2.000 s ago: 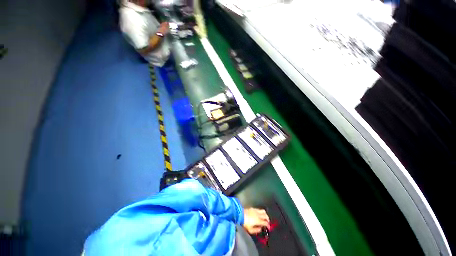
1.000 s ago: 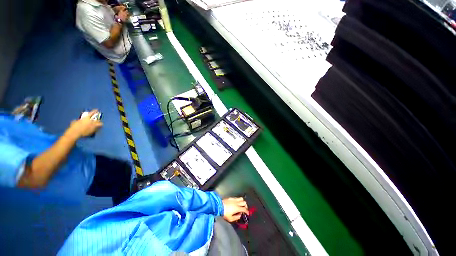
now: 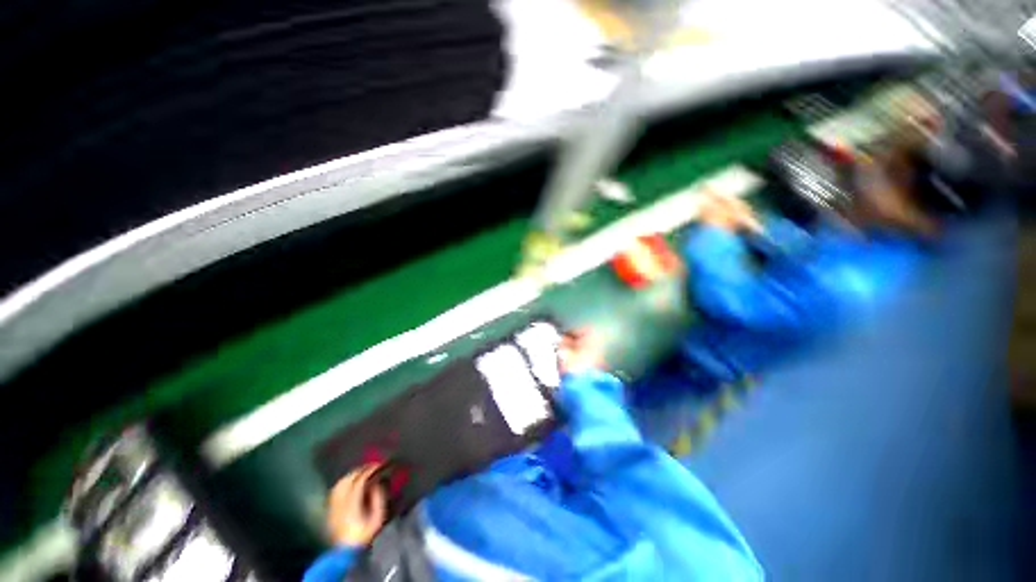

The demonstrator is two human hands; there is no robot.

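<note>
The picture is blurred. A long black component tray [image 3: 426, 426] lies on the green bench in front of me, with two white phone units [image 3: 514, 389] at its right end. My left hand [image 3: 358, 502] is at the tray's left end, beside a red strap [image 3: 398, 475]; whether it grips the strap is unclear. My right hand [image 3: 582, 352] is at the tray's right end, against the white units; its fingers are too blurred to tell whether they hold anything.
Another tray of phone units [image 3: 153, 529] is at the lower left. An orange-red bin [image 3: 648, 262] stands on the bench to the right, near a person in a blue sleeve [image 3: 761, 279]. A white shelf edge [image 3: 284, 199] with black stacked trays [image 3: 250, 91] runs above the bench.
The view has swung to the right. My right hand, the tray's white units, the orange-red bin and the blue-sleeved person beside it have come into view. My left hand remains by the red strap.
</note>
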